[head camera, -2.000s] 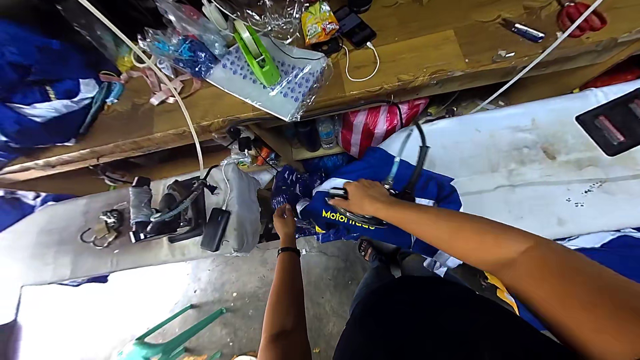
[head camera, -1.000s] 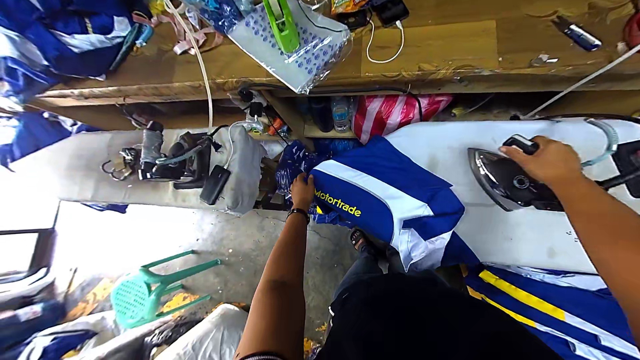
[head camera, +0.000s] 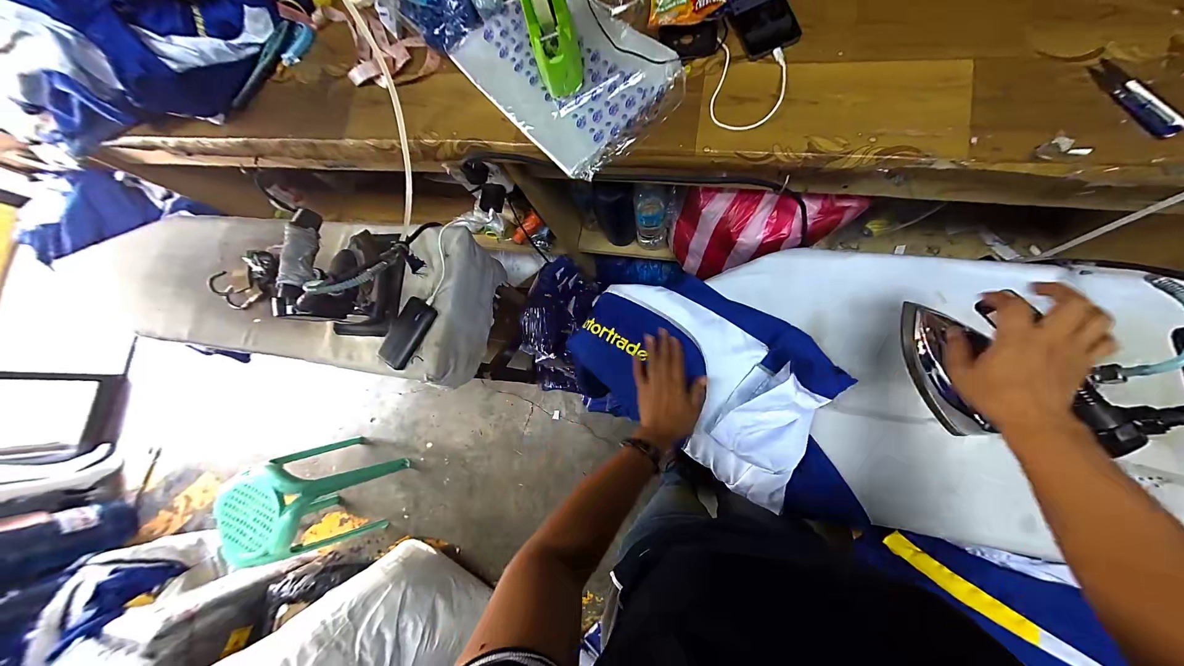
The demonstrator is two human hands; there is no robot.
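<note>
My left hand (head camera: 668,388) lies flat with its fingers apart on a blue and white garment (head camera: 740,338) with yellow lettering. That garment is draped over the near-left end of a white padded ironing board (head camera: 888,472). Over at the right, my right hand (head camera: 1031,356) is just at the handle of a steam iron (head camera: 943,365), its fingers spread and slightly blurred. The iron rests on the board, its hose and cord running right. Whether the right hand touches the handle I cannot tell.
A second padded board (head camera: 194,268) at the left holds another iron (head camera: 361,277) and a phone (head camera: 408,333). A wooden table (head camera: 879,102) runs along the back. A green plastic stool (head camera: 254,513) lies on its side. Striped red bag (head camera: 740,227) under the table.
The iron was over the garment two seconds ago and now stands on the bare board to the right. My right hand has loosened its hold on it. My left hand now lies flat on the garment.
</note>
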